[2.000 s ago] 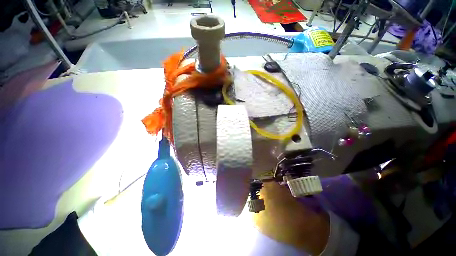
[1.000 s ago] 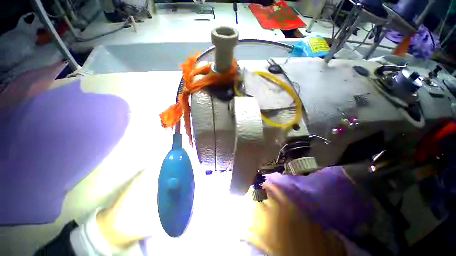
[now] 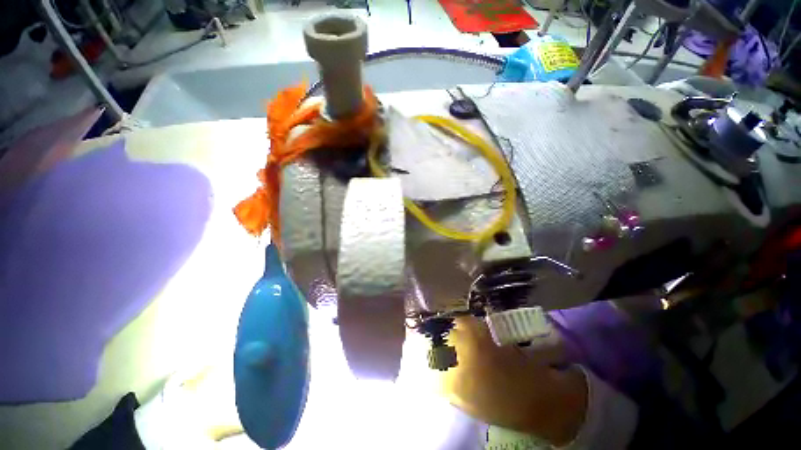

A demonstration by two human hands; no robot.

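Observation:
The off-white sewing machine head (image 3: 373,264) stands in the centre, with a pale ribbed tension knob (image 3: 518,325). A blue lamp housing (image 3: 272,360) hangs on its left. My right hand (image 3: 518,382) is low beside the head, below the knob; its fingers are lost behind the machine and in glare. My left hand (image 3: 198,404) is mostly washed out, left of the lamp. Whitish, overexposed cloth (image 3: 430,422) lies between the hands. Purple cloth (image 3: 602,334) shows beyond my right hand. The needle area is hidden.
A large flat purple panel (image 3: 97,264) lies on the table at left. An orange strip (image 3: 281,145) is tied around the head's post, with a yellow ring (image 3: 501,176) beside it. Pink-headed pins (image 3: 606,239) and a round metal part (image 3: 736,132) are on the machine body.
My right hand has moved down and away from the knob, where purple cloth was raised beside it. My left hand has become harder to see in the glare. The camera view has shifted slightly.

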